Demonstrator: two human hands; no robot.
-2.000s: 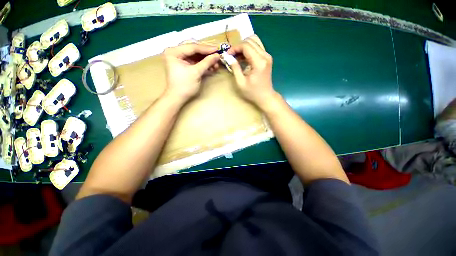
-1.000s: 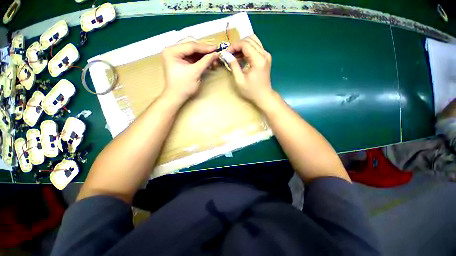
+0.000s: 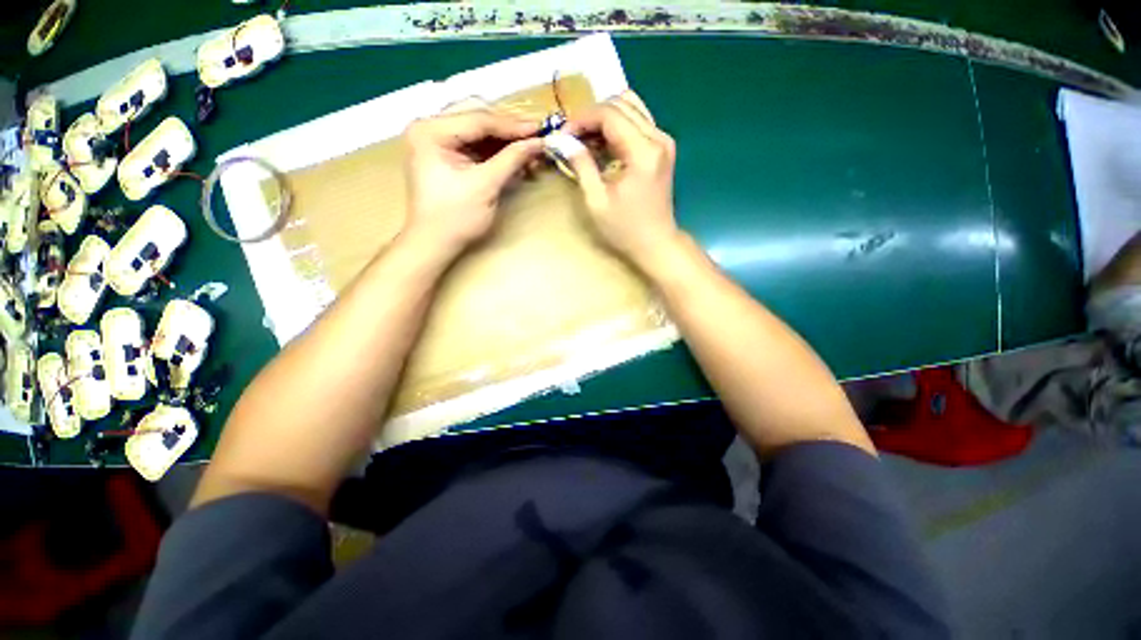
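A small white housing (image 3: 567, 150) is held between my two hands above the upper part of the cardboard mat (image 3: 501, 269). My left hand (image 3: 466, 169) pinches a small dark component (image 3: 551, 123) at the housing's end. My right hand (image 3: 629, 165) grips the housing, and its fingers cover most of it. A thin red and dark wire (image 3: 558, 90) sticks up beyond the fingertips. The fingertips of both hands nearly touch.
A pile of white housings (image 3: 148, 250) with dark centres and wires lies left of the mat. A pale ring (image 3: 247, 199) overlaps the mat's upper left corner. A worn pale rail (image 3: 701, 20) runs behind. A person's arm (image 3: 1117, 300) shows at the right edge, above a red stool (image 3: 938, 423).
Both hands keep their hold, with only small finger movements. At the upper left, a second housing now shows against the one near the rail. The view has shifted slightly.
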